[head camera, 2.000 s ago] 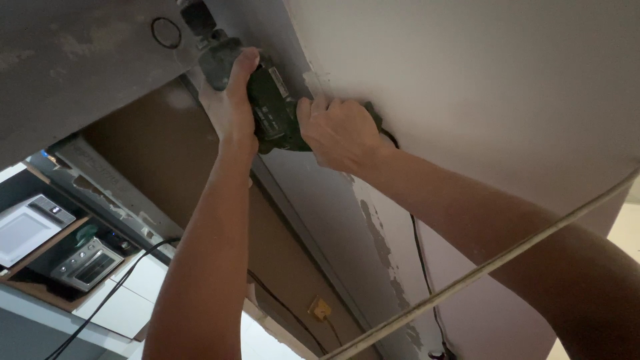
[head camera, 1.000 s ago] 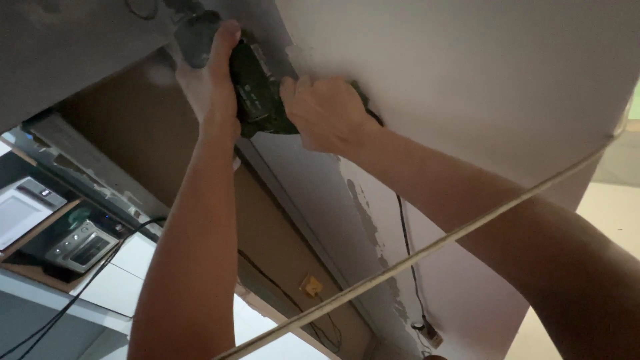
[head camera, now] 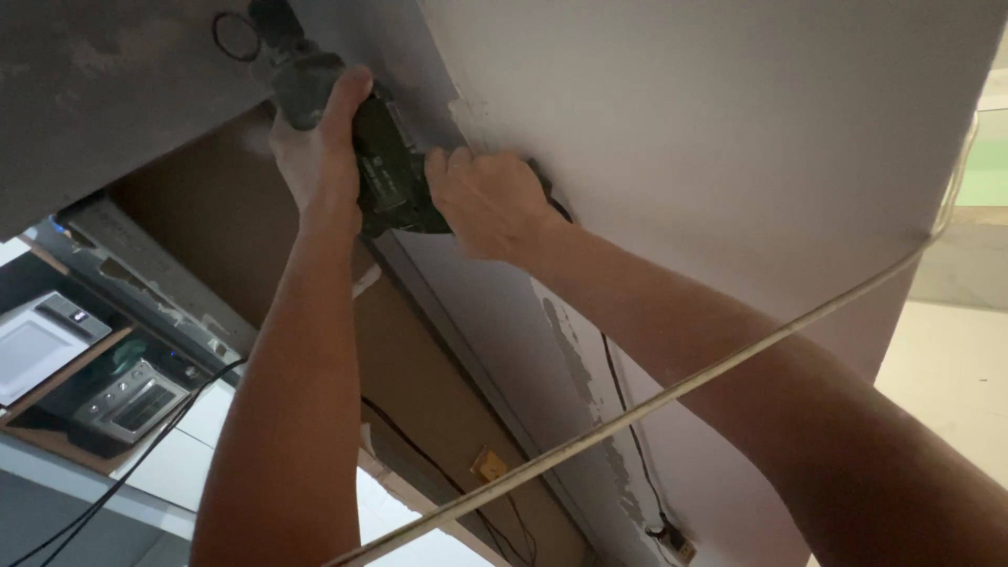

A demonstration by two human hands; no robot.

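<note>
A dark green corded power drill is held up at the corner between the grey surface and the pale wall. My left hand wraps round its front body, thumb over the top. Around the rear handle my right hand is closed. The drill's dark front end lies near the grey surface, beside a dark ring; whether it touches cannot be told. Its black cord runs along the wall to a plug and socket.
A pale cable crosses diagonally in front of my right forearm. Black cables hang at the left, near shelves with a white microwave and a silver toaster oven. A yellow socket box sits on the brown panel.
Both hands stay on the drill throughout. The view has shifted slightly, and the ring beside the drill's front end shows more fully than one second ago.
</note>
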